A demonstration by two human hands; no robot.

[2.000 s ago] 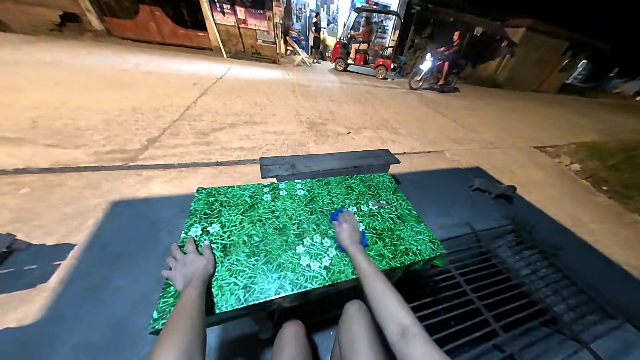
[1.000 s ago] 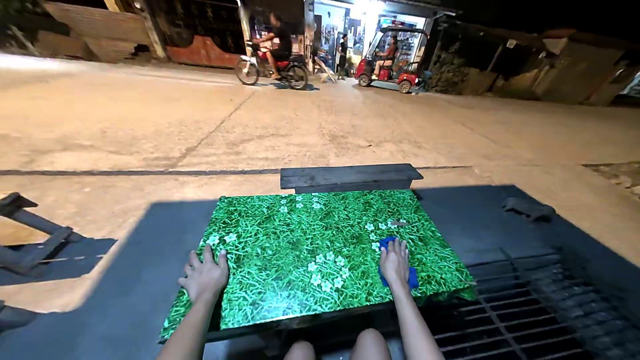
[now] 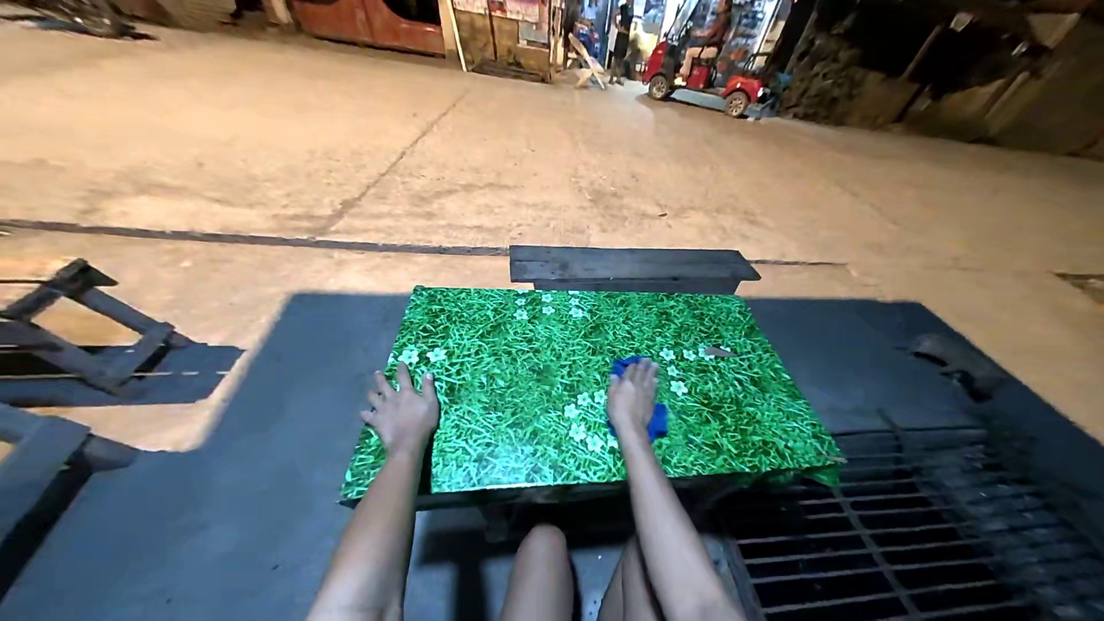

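Note:
A low table with a green grass-and-flower print cover [image 3: 517,371] stands in front of my knees. My left hand [image 3: 403,412] lies spread on its left edge, holding nothing. Toward the right half of the cover, my right hand [image 3: 634,397] presses flat on a blue cloth [image 3: 657,423], which shows beyond the fingertips and beside the wrist. A small brownish thing [image 3: 718,352] lies on the cover to the right of that hand; I cannot tell what it is.
A dark wooden bench [image 3: 634,266] stands beyond the table. Wooden frames [image 3: 129,345] are at the left. A metal grating [image 3: 862,535] covers the ground at the lower right. Across the concrete road are a red three-wheeler [image 3: 703,73] and a standing person [image 3: 621,43].
My right hand and the blue cloth have moved left across the cover since one second ago. My left hand stays at the left edge. The motorcycle has passed toward the left. The view has shifted.

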